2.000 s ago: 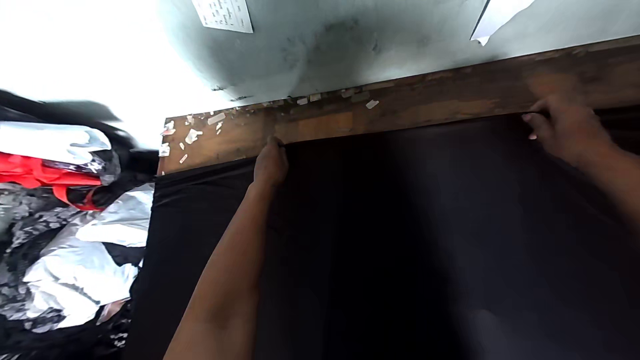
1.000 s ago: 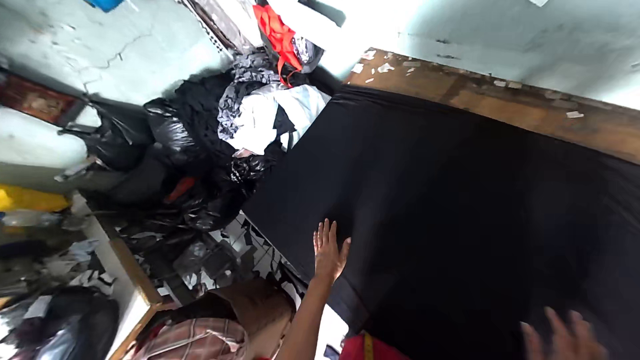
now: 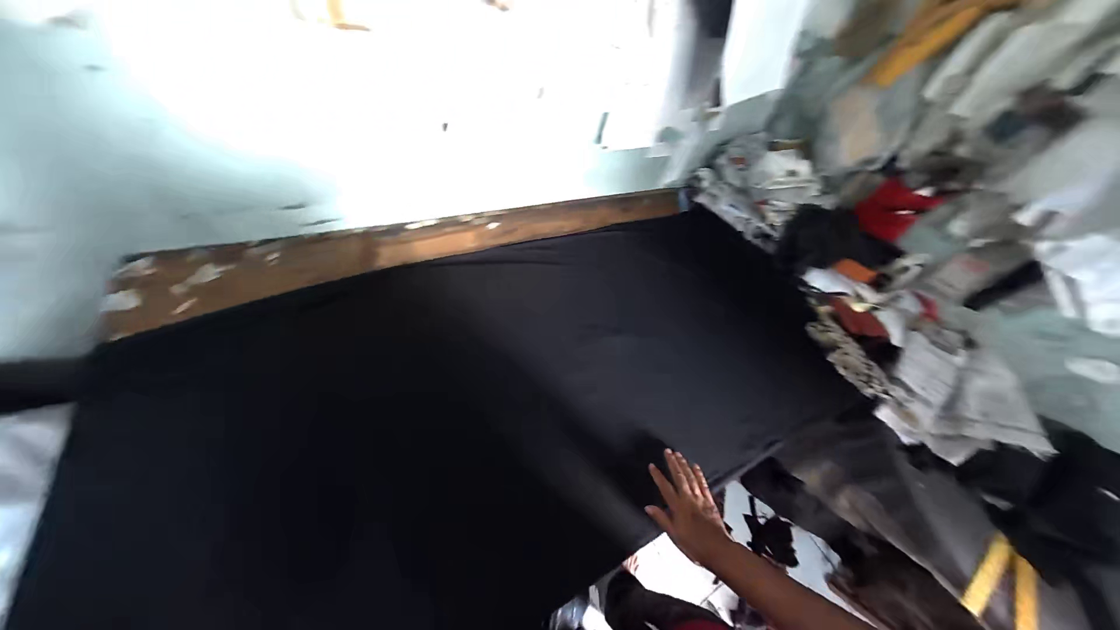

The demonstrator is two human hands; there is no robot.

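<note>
A large black cloth [image 3: 367,437] lies spread over a wooden table, whose bare brown edge strip [image 3: 350,261] shows along the wall. My right hand [image 3: 693,514], palm down with fingers apart, is at the cloth's near edge on the right and holds nothing. Whether it presses on the cloth or hovers just over it cannot be told. Faint folds run across the cloth near the far edge. My left hand is out of the frame.
Heaped fabric scraps and papers [image 3: 945,376] crowd the table's right end. A pale wall [image 3: 219,157] rises behind the wooden strip. Below the near edge, dark scraps [image 3: 770,534] lie on a light floor. Yellow strips [image 3: 989,573] show at the lower right.
Two seconds ago both hands were at the cloth's far edge; now my right hand is at the near edge and my left hand has left the view. The view has swung to the right.
</note>
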